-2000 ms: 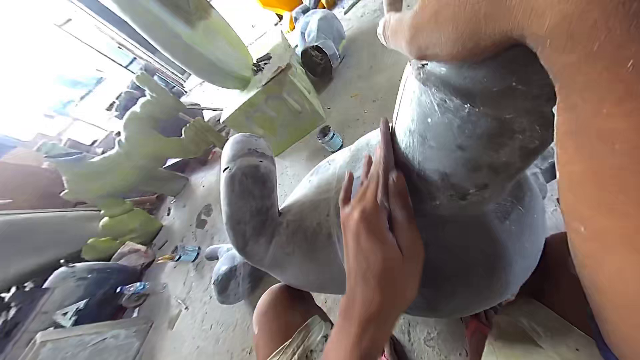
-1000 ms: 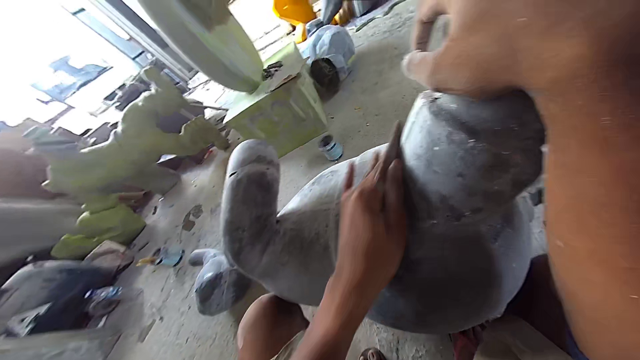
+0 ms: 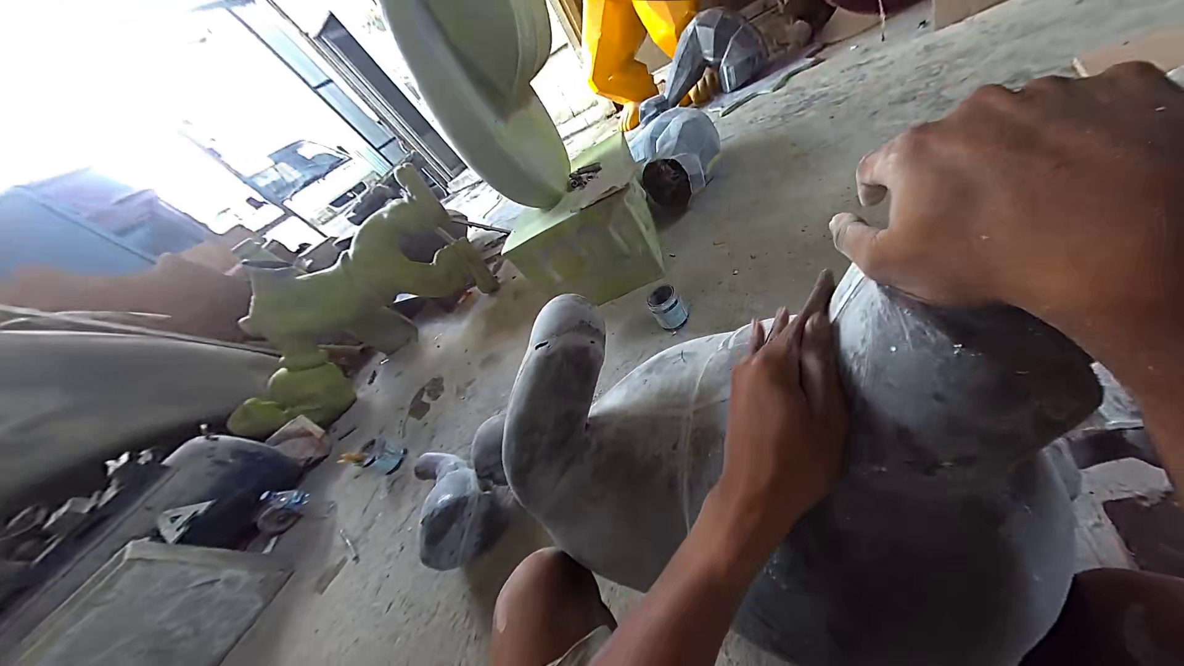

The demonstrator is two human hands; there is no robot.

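Note:
A large grey smooth-surfaced statue [image 3: 638, 453] lies between my knees, with a rounded upright limb [image 3: 560, 379] at its left. My left hand [image 3: 786, 407] presses along the groove where the body meets the thick rounded part at right. Under its fingers is a thin dark strip [image 3: 819, 294], whose material I cannot make out. My right hand [image 3: 999, 194] rests over the upper end of that thick part, thumb and forefinger apart and nothing visible between them. The palm side of both hands is hidden.
A small can [image 3: 667, 307] stands on the concrete floor beyond the statue. Behind it are a greenish box [image 3: 592, 245] and a pale green figure [image 3: 351, 287]. A framed panel [image 3: 157, 601] lies lower left; yellow legs [image 3: 615, 55] stand at the back.
My left hand stays at the groove with the strip under its fingers, and my right hand stays at the upper end of the thick part. The view has shifted somewhat.

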